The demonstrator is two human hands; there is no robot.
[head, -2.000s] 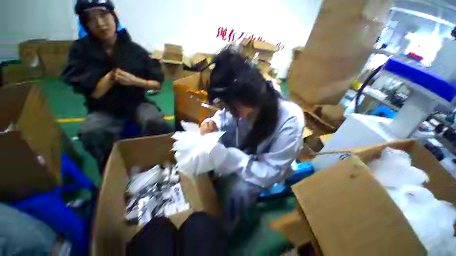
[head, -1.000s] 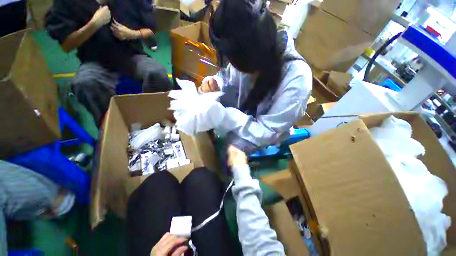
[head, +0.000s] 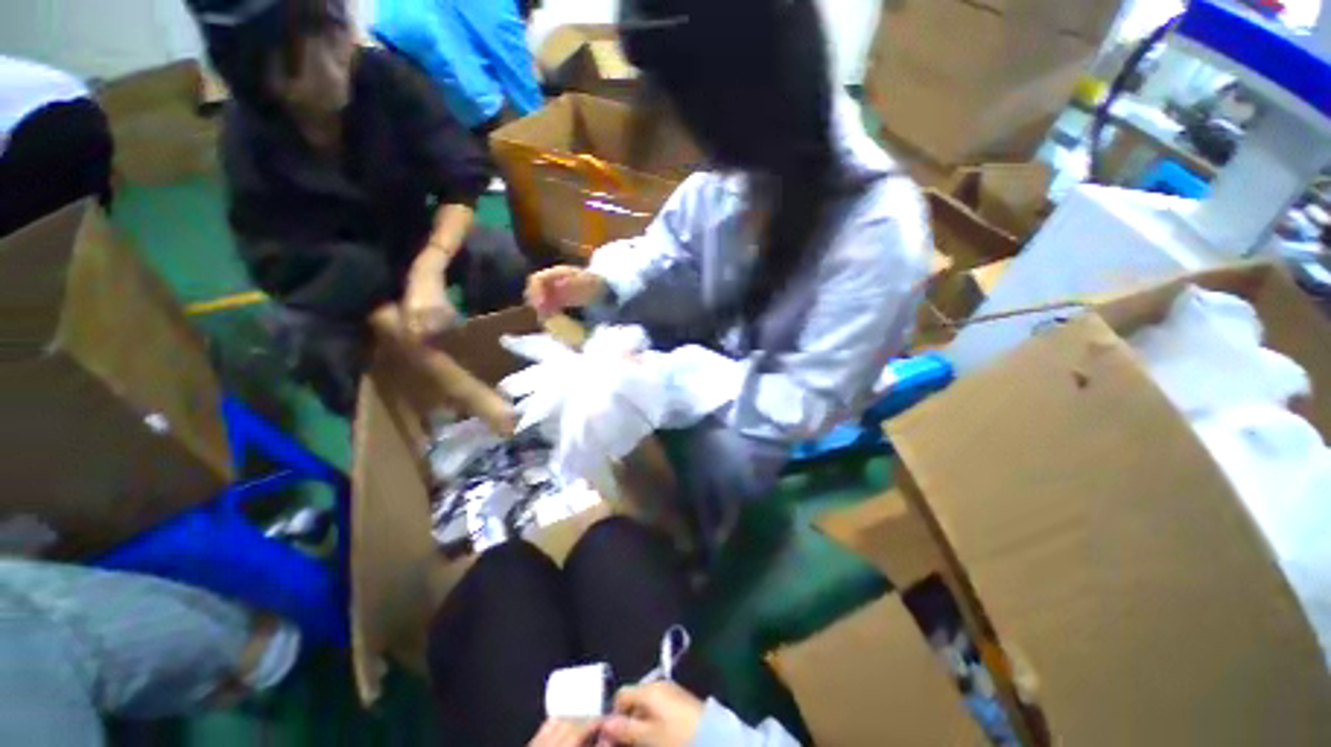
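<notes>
A small white block (head: 578, 692) is held over the wearer's black-trousered lap, above my left hand (head: 566, 733). My left hand is closed on it and mostly cut off by the bottom edge. My right hand (head: 657, 715) is beside it, fingers pinched on a thin white strap (head: 673, 652) whose loop stands up above the fingers. The hands are almost touching. What lies between and below the fingers is hidden.
The middle carton (head: 383, 540) at the knees holds white and silver packs (head: 504, 489); a person opposite reaches into it. A person on the right holds white bags (head: 591, 394). A large carton (head: 1095, 540) stands right, a blue stool (head: 292, 547) left.
My right hand has come back from the right-hand neighbour's side to beside my left hand; the strap, stretched out before, is now a short loop. The person opposite has leaned in and reached into the carton.
</notes>
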